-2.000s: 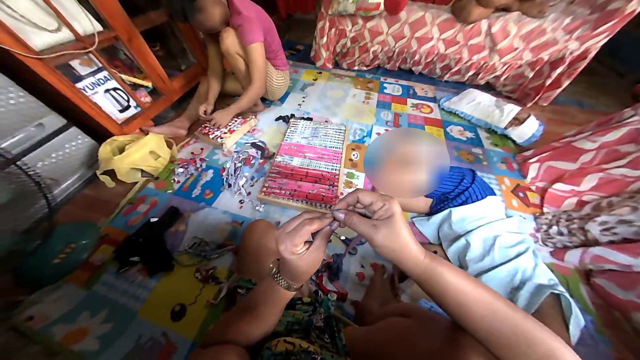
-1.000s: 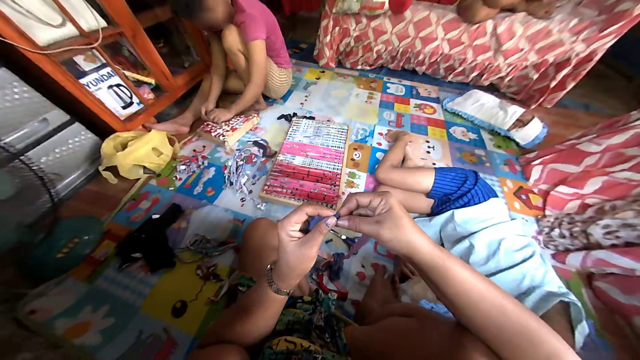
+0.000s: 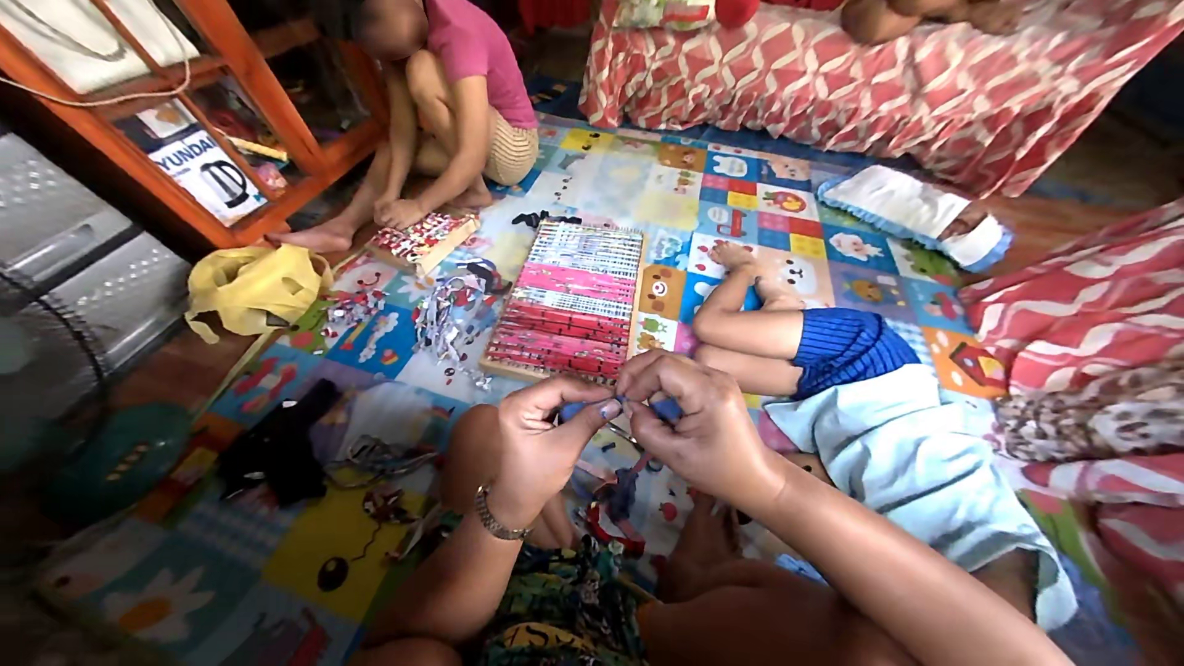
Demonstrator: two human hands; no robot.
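My left hand (image 3: 546, 444), with a watch at its wrist, and my right hand (image 3: 689, 421) meet fingertip to fingertip over my lap. Between them they pinch a small dark fabric strip (image 3: 618, 396), partly hidden by the fingers. Just beyond my hands, a wooden frame strung with pink, red and white fabric strips (image 3: 573, 296) lies on the play mat. Loose grey and white strips (image 3: 453, 310) are heaped left of the frame. Red and dark scraps (image 3: 615, 509) lie beneath my hands.
Another person (image 3: 462, 102) sits at the upper left over a smaller frame (image 3: 421, 242). A person in blue shorts (image 3: 851, 351) lies at the right. Black cloth (image 3: 282, 444), a yellow bag (image 3: 254, 287) and a pillow (image 3: 897, 203) rest about the mat. A fan stands far left.
The person lying at the right has shifted, with bent legs now where a head area was seen two seconds ago. My hands remain together at nearly the same place.
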